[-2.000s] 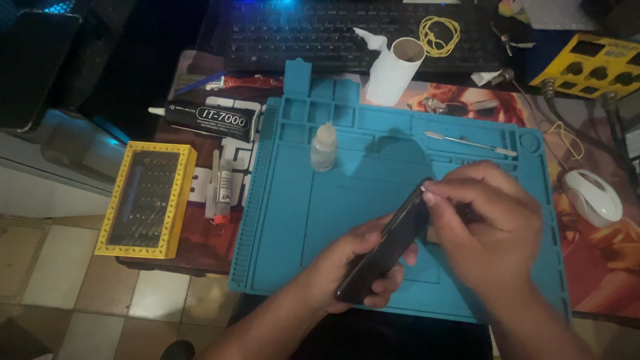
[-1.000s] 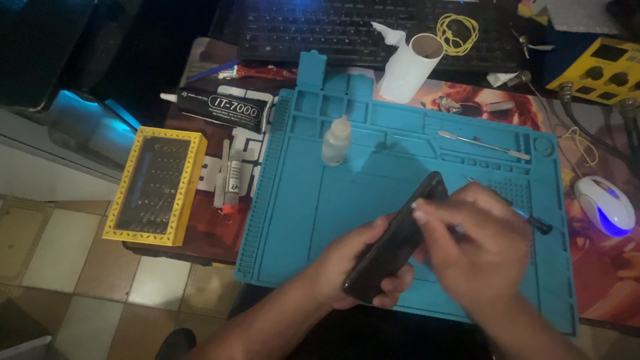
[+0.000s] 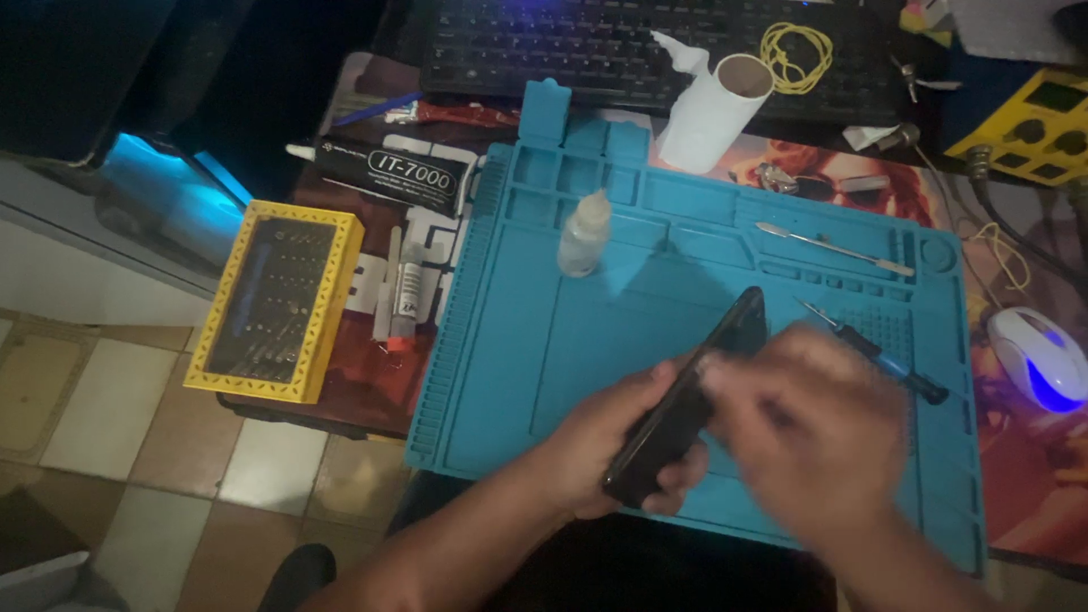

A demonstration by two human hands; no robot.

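A dark smartphone (image 3: 671, 421) is tilted upright in my left hand (image 3: 608, 433), whose fingers wrap its lower half. My right hand (image 3: 816, 425), blurred, has its fingertips at the phone's edge near the middle; whether something small is pinched there cannot be told. Both hands are over the near part of a blue silicone repair mat (image 3: 510, 340). A small translucent dropper bottle (image 3: 585, 238) stands on the mat. Right of the phone lies a screwdriver (image 3: 888, 361) with a black and blue handle, and a metal spudger (image 3: 833, 248) rests across the upper right compartments.
To the left are a yellow-framed bit case (image 3: 340, 289), a black glue tube (image 3: 391, 174) and a syringe (image 3: 408, 293). Behind the mat are a paper roll (image 3: 710, 115), a keyboard (image 3: 552, 51) and a yellow cord (image 3: 795, 55). A white mouse (image 3: 1037, 357) and a yellow-and-blue device (image 3: 1033, 127) are at right.
My right hand has shifted along the phone from its upper end, where it was two seconds ago. The screwdriver, hidden then behind that hand, now shows. My left hand keeps its hold.
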